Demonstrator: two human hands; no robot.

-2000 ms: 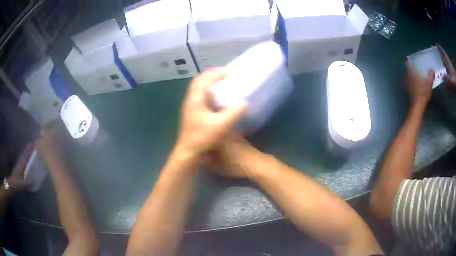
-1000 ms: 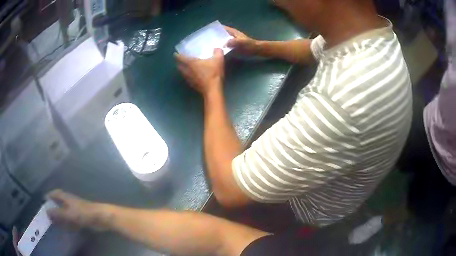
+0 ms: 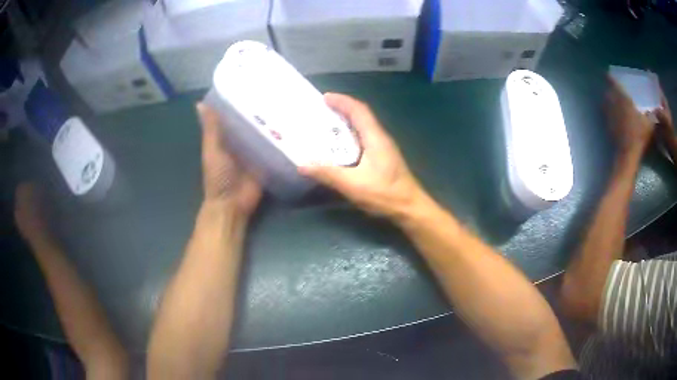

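An oval white appliance unit (image 3: 282,107) is held above the green bench, tilted, its flat white face up, with small dark marks and a reddish spot on it. My left hand (image 3: 229,167) grips its left side near the lower edge; some fingers are hidden behind it. My right hand (image 3: 371,159) grips its right end, thumb along the near edge and fingers over the far side. A second white unit (image 3: 540,137) stands on the bench to the right. A third unit (image 3: 78,157) stands at the left.
White cartons (image 3: 345,37) with blue side panels line the far edge. At right a neighbour in a striped sleeve (image 3: 640,297) holds a pale flat item (image 3: 637,87). Another person's arm (image 3: 67,274) reaches in at left. The bench's curved front edge (image 3: 349,340) runs below.
The view has swung back left from the striped-shirt neighbour. The held unit, at the lower left edge one second ago, now shows centrally, face up, in both my hands.
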